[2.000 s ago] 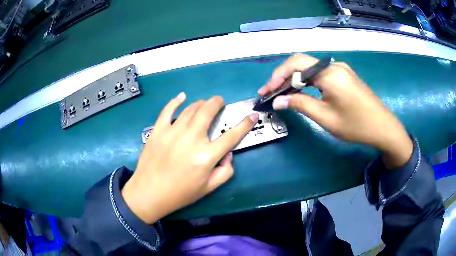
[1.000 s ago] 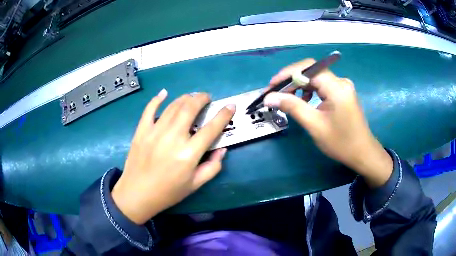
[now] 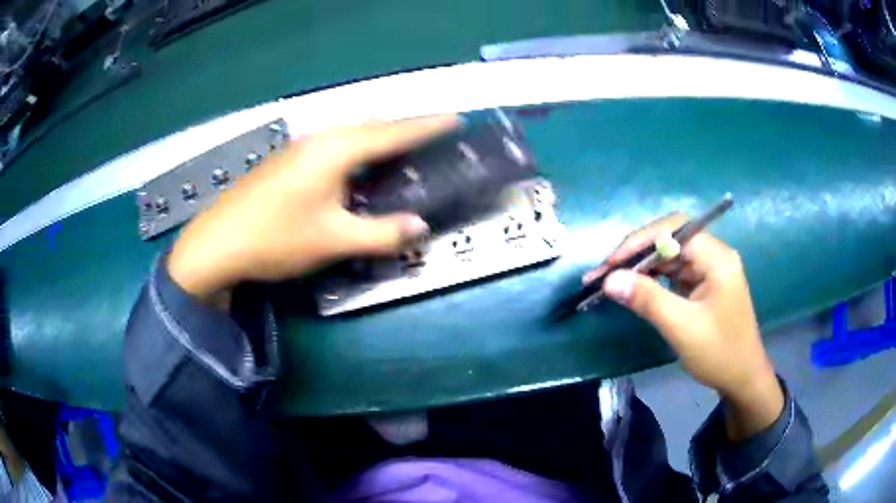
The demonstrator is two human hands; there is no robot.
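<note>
A silver fixture plate (image 3: 488, 257) with small parts in its nests lies on the green surface in front of me. My left hand (image 3: 275, 211) holds a dark, motion-blurred plate (image 3: 447, 185) by its left end, over the back part of the silver plate. The dark plate looks like another fixture. Whether the two plates touch, I cannot tell. My left hand hides part of both. My right hand (image 3: 702, 314) holds dark tweezers (image 3: 702, 218) with a pale band, right of the silver plate. Their tips are blurred and point down-left, away from the plate.
A grey waiting fixture (image 3: 221, 179) lies at the upper left, its right part behind my left hand. A white band (image 3: 589, 81) runs lengthwise beyond the plates, with a thin guide rail (image 3: 580, 45) behind it. Blue stool parts (image 3: 853, 339) show at the right edge.
My left hand has left the silver plate's top, moved up-left and now grips a dark plate. My right hand and the tweezers have moved down-right, off the plate.
</note>
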